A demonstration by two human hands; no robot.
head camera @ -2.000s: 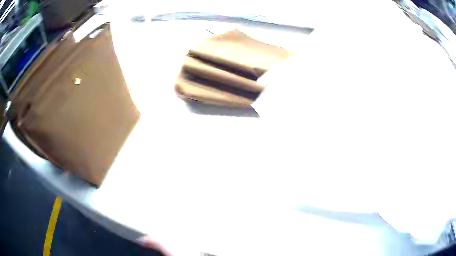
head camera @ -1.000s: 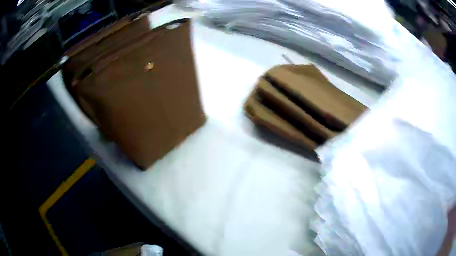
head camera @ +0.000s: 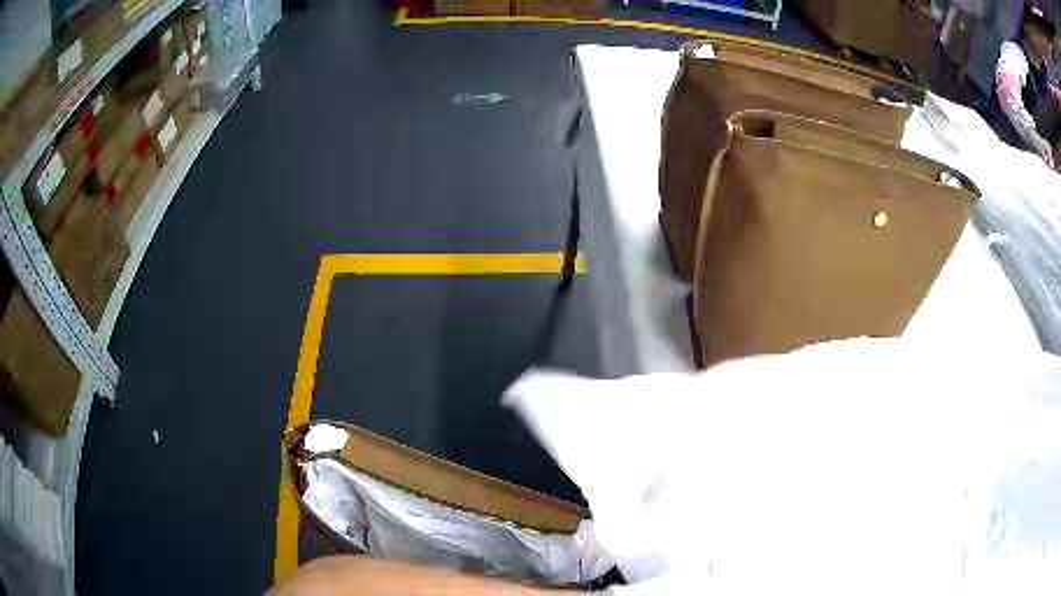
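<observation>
A brown handbag (head camera: 465, 480) lies low in front of me with its top opening facing up, and crumpled white paper (head camera: 401, 530) fills the inside. A bare, skin-toned part of what looks like my left hand (head camera: 390, 579) shows at the bottom edge against the bag's near side. Its fingers are cut off or hidden, so its grip cannot be told. A large, overexposed sheet of white paper (head camera: 745, 454) spreads over the lower right and overlaps the bag's right end. My right hand is not visible.
Two brown handbags (head camera: 826, 256) stand upright on the white table (head camera: 622, 221) to the right. Shelves with cartons (head camera: 116, 151) line the left. Yellow floor lines (head camera: 454, 263) cross the dark floor. A person (head camera: 1024, 87) is at the far right.
The view has swung left to the aisle. The paper-filled handbag and a hand now show at the bottom; the white paper extends over the table's near side. The folded brown pieces are out of view.
</observation>
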